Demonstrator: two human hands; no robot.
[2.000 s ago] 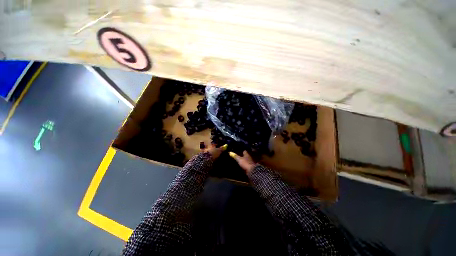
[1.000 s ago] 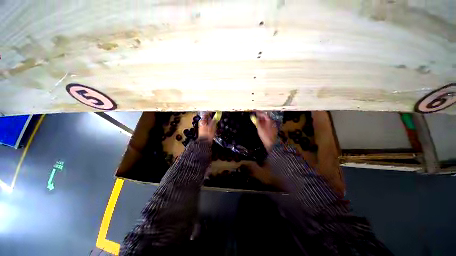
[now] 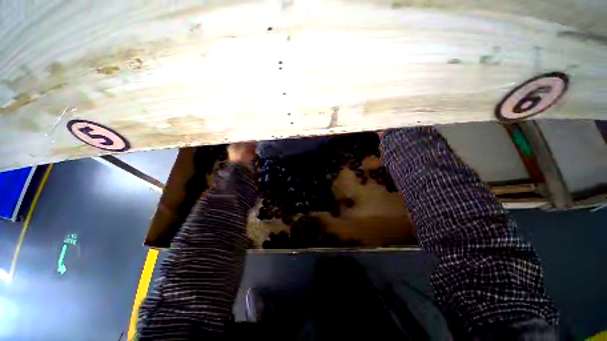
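A brown cardboard box (image 3: 379, 230) sits under the edge of the wooden table, with many small black parts (image 3: 293, 186) heaped loose in its middle. My left hand (image 3: 242, 154) is over the left part of the box, right at the table edge; it is small and blurred, and its fingers are hidden. My right hand is hidden beyond the table edge; only the checked sleeve shows, reaching over the box's right side. The clear bag cannot be made out for certain; a bluish dark patch lies beside my left hand.
The pale wooden table (image 3: 293, 73), marked 5 and 6, spans the top. Grey panels and a wooden frame (image 3: 542, 166) stand to the right. A blue object (image 3: 14, 192) is at far left. Yellow floor line (image 3: 143, 290) and green arrow (image 3: 62, 258) lie left.
My hands have moved apart and farther under the table edge, the right one out of sight. The clear bag no longer shows plainly. The view has shifted, with both 5 and 6 visible.
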